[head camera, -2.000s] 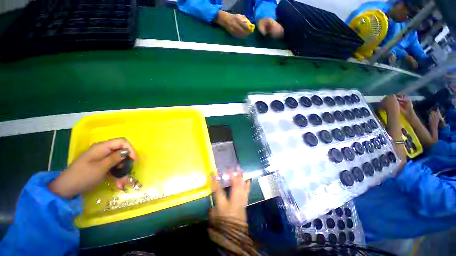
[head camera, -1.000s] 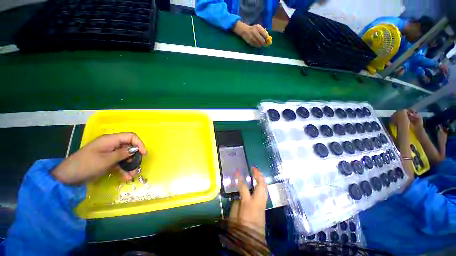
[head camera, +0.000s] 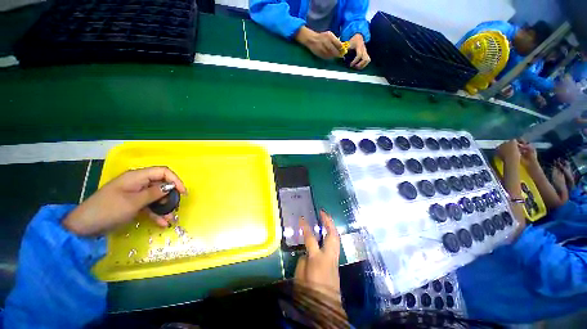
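Note:
My left hand (head camera: 138, 198) holds a round black part (head camera: 165, 202) between thumb and fingers above the left side of the yellow tray (head camera: 225, 157). Tiny silvery metal pieces (head camera: 170, 245) lie scattered in the tray below it. My right hand (head camera: 320, 260) has its fingers apart, with fingertips at the lower part of the smartphone (head camera: 296, 209), whose screen is lit. The phone lies just right of the yellow tray. No tweezers can be made out. My right wrist is partly covered by dark strands.
A clear blister tray (head camera: 380, 215) with rows of black discs is at right, another (head camera: 421, 299) below it. A green belt (head camera: 257, 106) runs across. Black compartment trays (head camera: 109, 32), a black crate (head camera: 418, 54), a yellow fan (head camera: 484, 58) and workers in blue (head camera: 277, 16) are around it.
The view has shifted slightly. My left hand still holds the black part. My right hand has moved from the phone's lower left edge onto its lower screen area.

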